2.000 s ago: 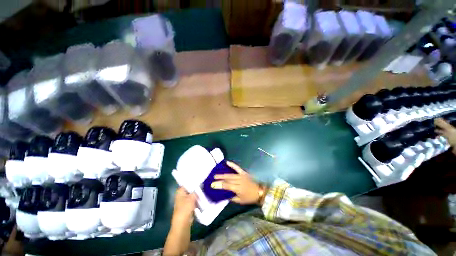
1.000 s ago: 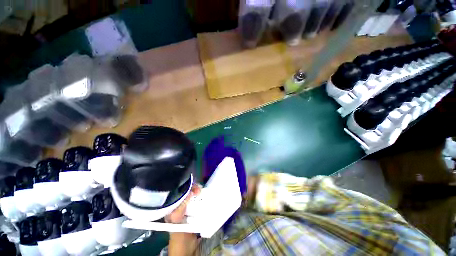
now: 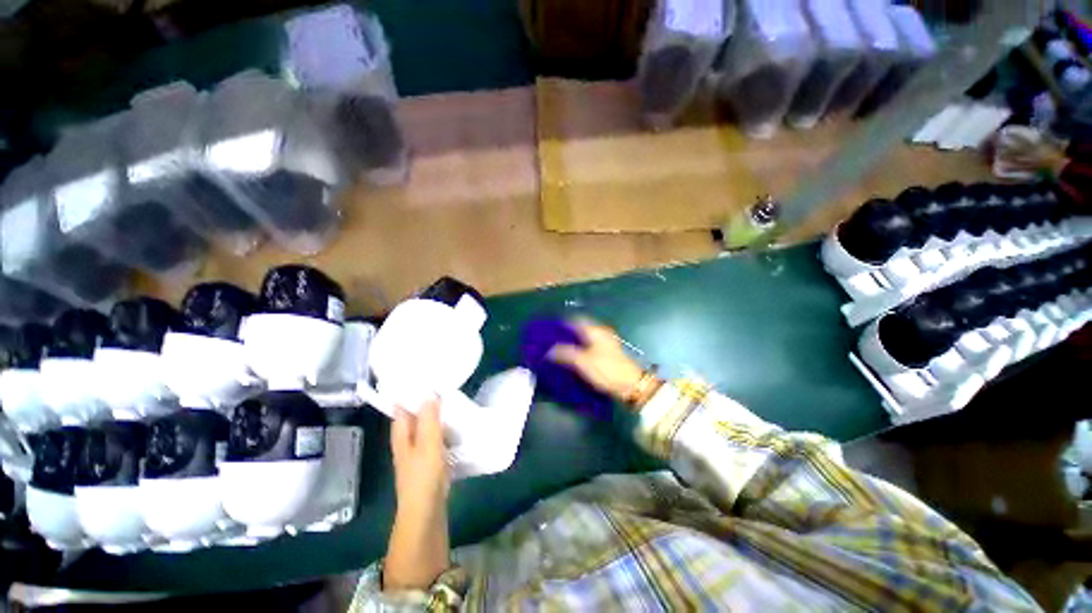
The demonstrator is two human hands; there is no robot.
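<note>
A white dome security camera point(image 3: 428, 347) with a white bracket point(image 3: 493, 425) is in front of me, its white body facing up and only a bit of black showing at the top. My left hand point(image 3: 419, 437) holds it from below, at the body and bracket. My right hand point(image 3: 599, 358) holds a crumpled dark purple cleaning cloth point(image 3: 560, 363) just right of the camera, apart from it. The right hand is slightly blurred.
Two rows of cameras point(image 3: 281, 461) stand at left, two more rows point(image 3: 922, 317) at right. Clear plastic shells point(image 3: 270, 156) stand behind. A cardboard sheet point(image 3: 635, 168), a small yellow-green bottle point(image 3: 752, 224) and another person's hand point(image 3: 1027, 152) are farther back.
The camera was lifted and turned with its black dome up; now its white body faces up and it is lower. The cloth has come out from behind the bracket to its right.
</note>
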